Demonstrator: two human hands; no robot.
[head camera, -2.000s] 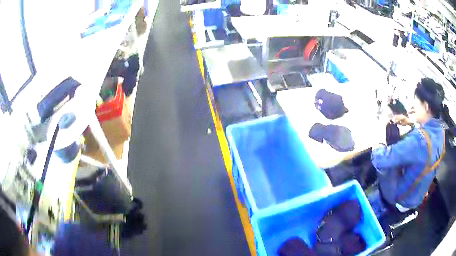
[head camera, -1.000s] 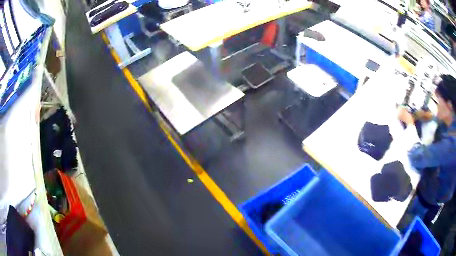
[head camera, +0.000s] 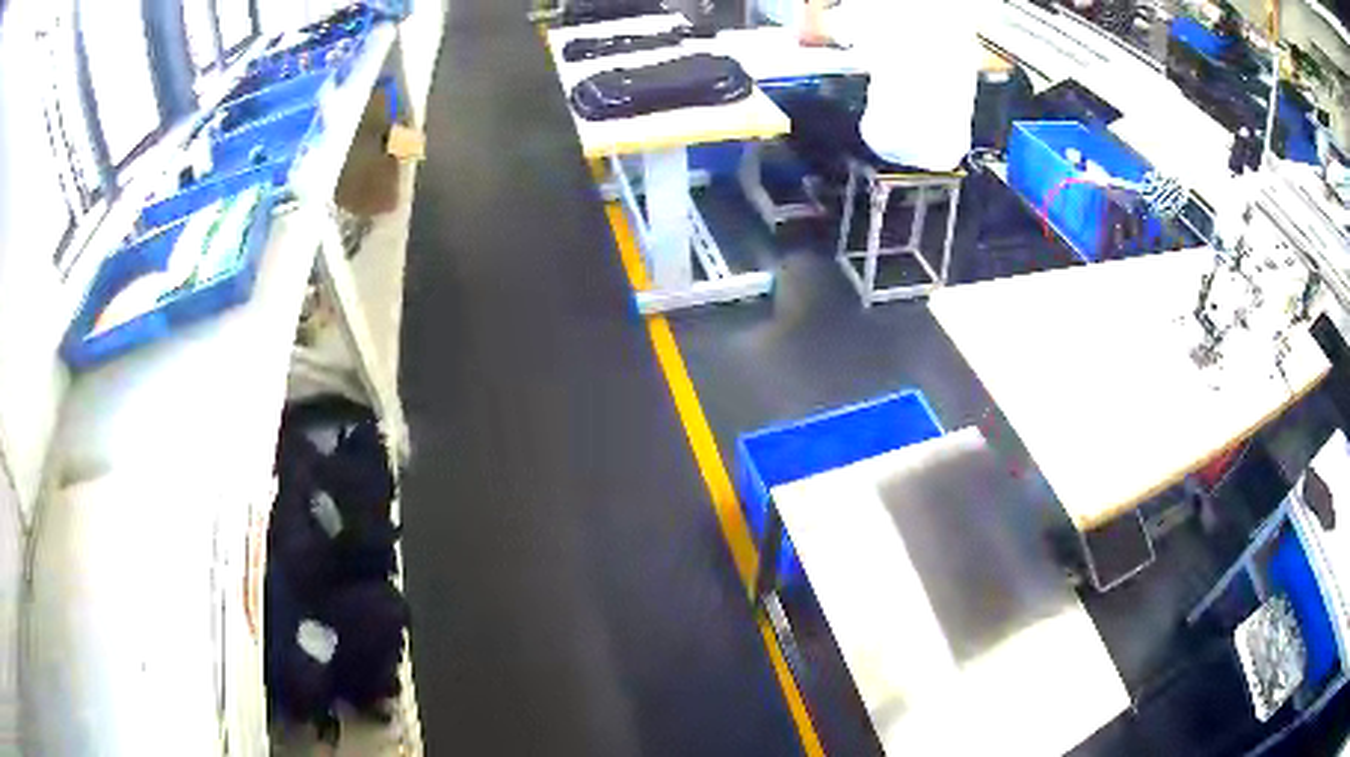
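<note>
Neither of my hands is in the picture. Nearest in front of me on the right is a low white table (head camera: 851, 592) with a grey patch on its top. A blue crate (head camera: 758, 459) stands partly behind it. A white sewing table (head camera: 1096, 370) with a sewing machine (head camera: 1251, 296) on it stands further right. Black bag pieces (head camera: 662, 86) lie on a small table (head camera: 681, 130) ahead.
A dark aisle (head camera: 518, 370) runs ahead beside a yellow floor line (head camera: 696, 407). A long white bench (head camera: 163, 518) lines the left, with blue trays (head camera: 178, 281) on top and black items (head camera: 338, 577) beneath. A person in white (head camera: 918, 89) sits on a stool (head camera: 900, 237) ahead.
The view has moved forward along the aisle. The person in blue and the blue crates beside that table have left the picture. The low table is now nearer, and the person in white has appeared.
</note>
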